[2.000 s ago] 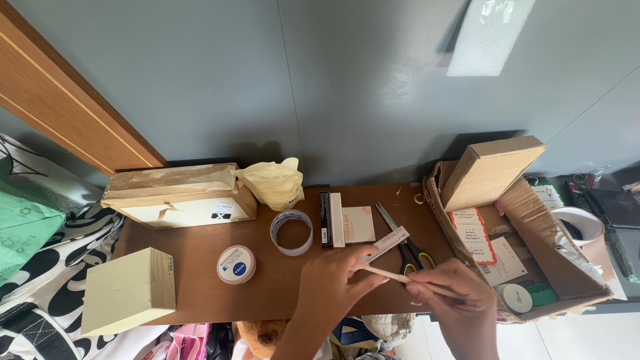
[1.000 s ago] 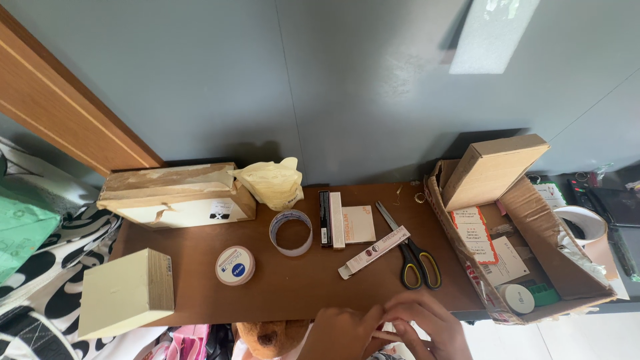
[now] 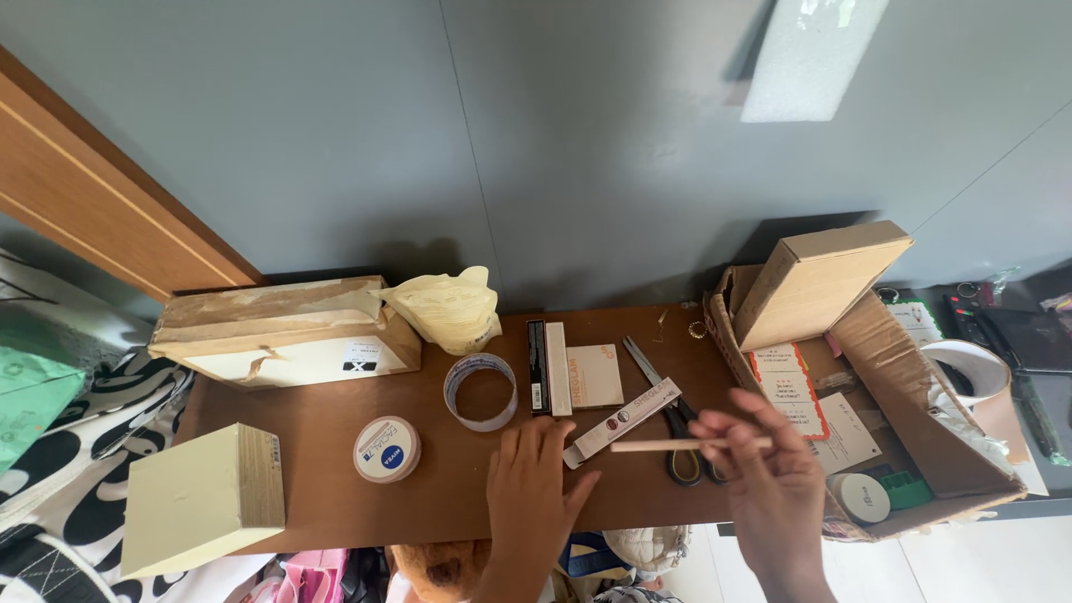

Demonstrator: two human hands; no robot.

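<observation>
Between the fingers of my right hand (image 3: 762,469) is a thin pale pink stick (image 3: 670,445), held level over the scissors (image 3: 682,419) with black and yellow handles. My left hand (image 3: 532,477) is spread on the brown table, its fingertips near a slim pink SHEGLAM carton (image 3: 624,421) whose lower end flap is open. Above the left hand lie a black carton (image 3: 537,367), a slim pink carton (image 3: 559,368) and a square SHEGLAM box (image 3: 595,375), side by side. A roll of tape (image 3: 481,392) and a round NIVEA tub (image 3: 386,449) are to the left.
At the right, an open cardboard box (image 3: 909,377) holds cards, a round white-lidded container (image 3: 861,498) and a green item; a flat carton (image 3: 821,285) leans in it. A worn box (image 3: 289,335), a cream pouch (image 3: 444,310) and a cream block (image 3: 197,494) stand at the left.
My hands were together at the table's front edge; now they are apart. The left hand has moved up onto the table, and the right hand has moved right and up with the stick.
</observation>
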